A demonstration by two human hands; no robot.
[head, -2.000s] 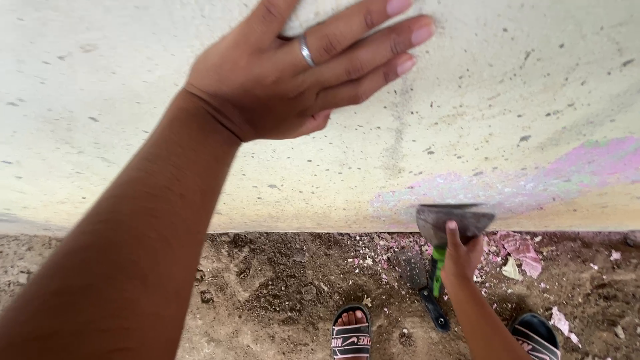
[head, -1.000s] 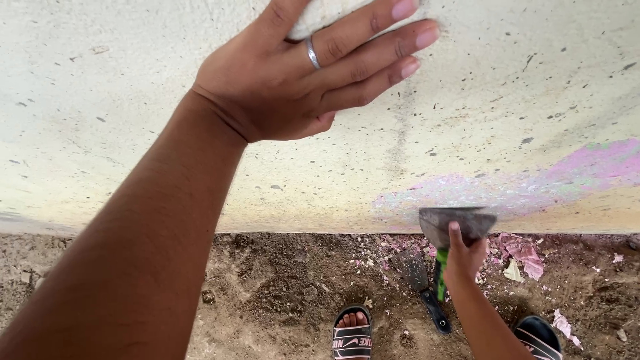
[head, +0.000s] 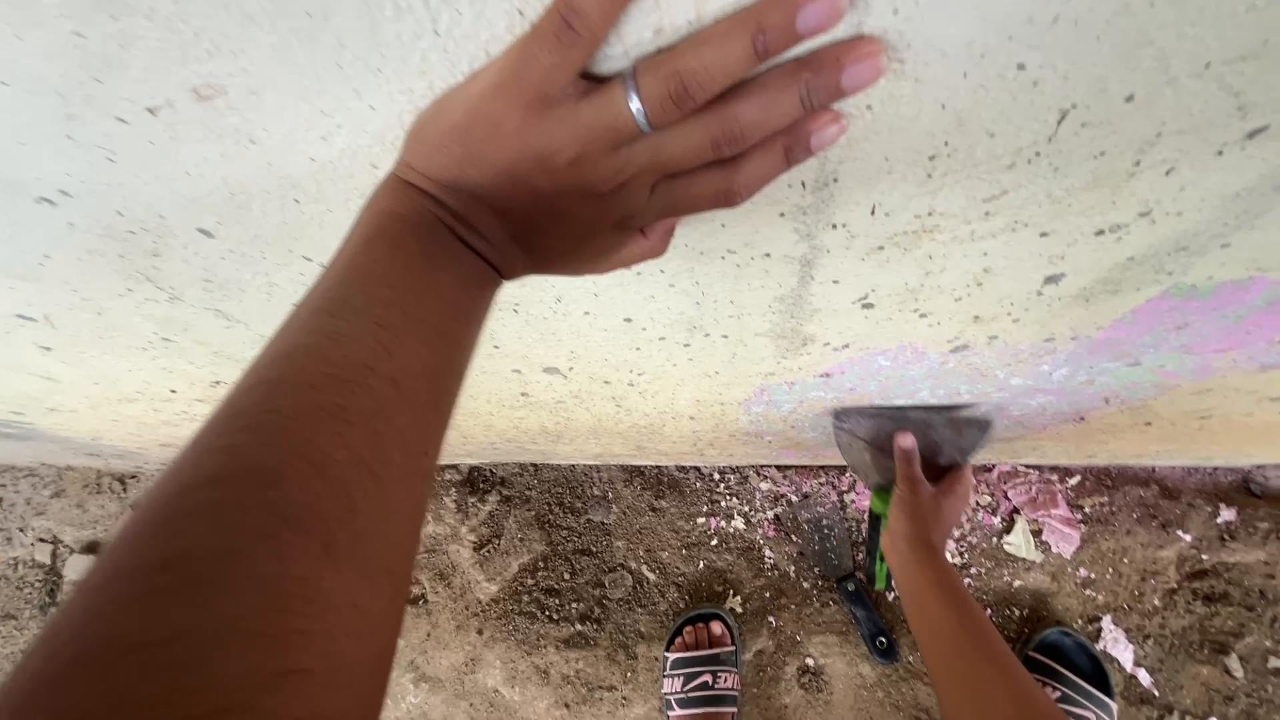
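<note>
My left hand (head: pixel 620 150), a ring on one finger, lies spread against the cream-painted wall (head: pixel 600 340), fingers apart and holding nothing. Low at the right, my right hand (head: pixel 930 495) grips a wide scraper (head: pixel 905 435) with a green and black handle. Its broad grey blade meets the wall near the base, at the lower edge of a patch of exposed pink and pale green paint (head: pixel 1180 335). My thumb presses on the blade's back, and part of the handle is hidden by the hand.
On the dirt ground (head: pixel 540 600), a second scraper with a black handle (head: pixel 865 615) lies left of my right forearm. Pink and cream paint flakes (head: pixel 1045 510) are scattered along the wall's foot. My sandalled feet (head: pixel 702 665) stand at the bottom of the view.
</note>
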